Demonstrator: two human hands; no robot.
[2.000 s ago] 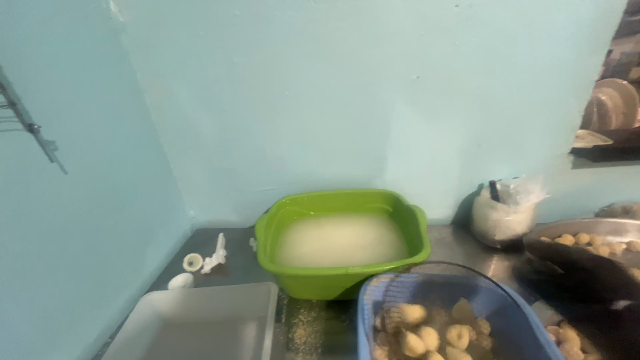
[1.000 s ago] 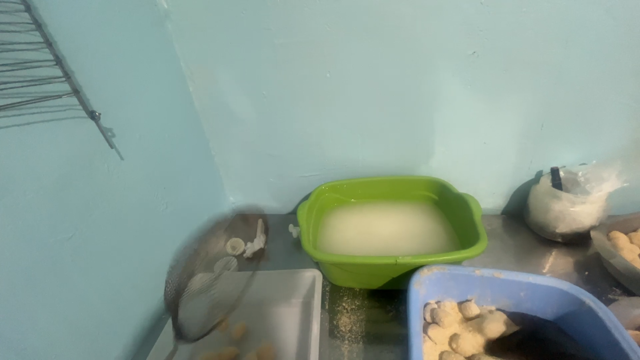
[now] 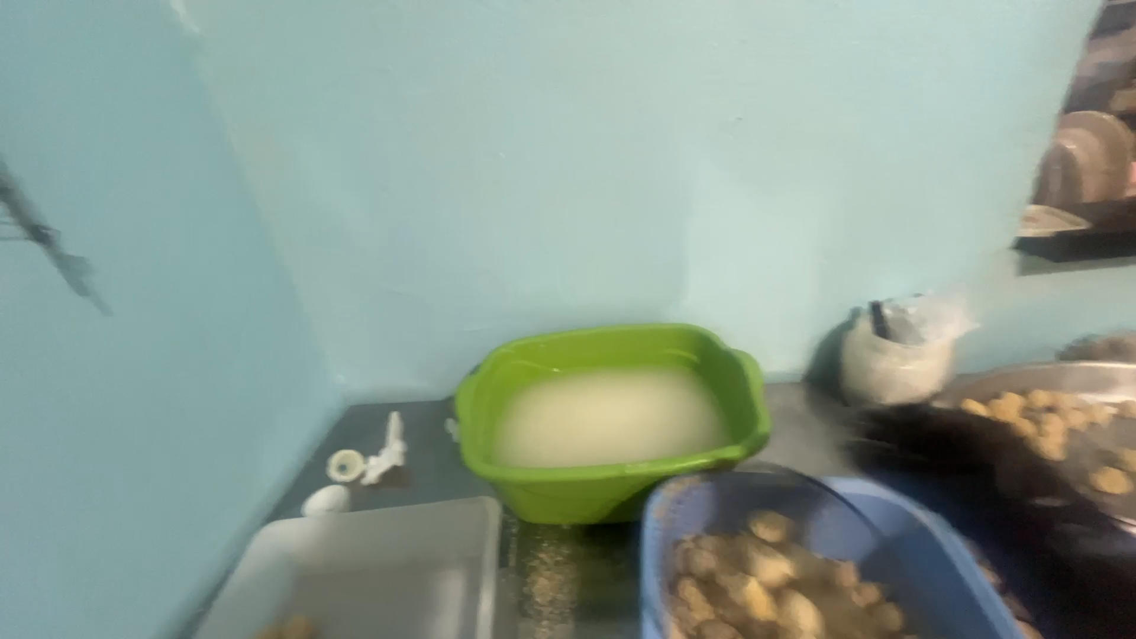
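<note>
My right hand (image 3: pixel 923 444), dark and badly blurred, is at the right beside a wide metal bowl (image 3: pixel 1096 377) of small pale dough-like balls; its fingers cannot be made out. My left hand is not in view. A round sieve, its thin dark rim (image 3: pixel 830 486) blurred, is over the blue plastic basin (image 3: pixel 941 541), with coated balls (image 3: pixel 763 572) showing within its outline. Behind it, against the wall, a green plastic tub (image 3: pixel 612 484) holds a pale, cloudy liquid (image 3: pixel 612 417). At lower left lies a grey-white tray (image 3: pixel 382 541) with a few balls at the bottom edge.
An egg-like white object (image 3: pixel 327 500), a pale ring (image 3: pixel 345 466) and a crumpled white piece (image 3: pixel 387 451) lie behind the tray. Crumbs (image 3: pixel 550 577) cover the strip between tray and basin. A white container with plastic wrap (image 3: pixel 896 359) stands by the wall; plates (image 3: pixel 1087 160) are at upper right.
The sieve has moved from over the tray to the blue basin. My right hand has gone from the blue basin toward the metal bowl. The view has shifted right.
</note>
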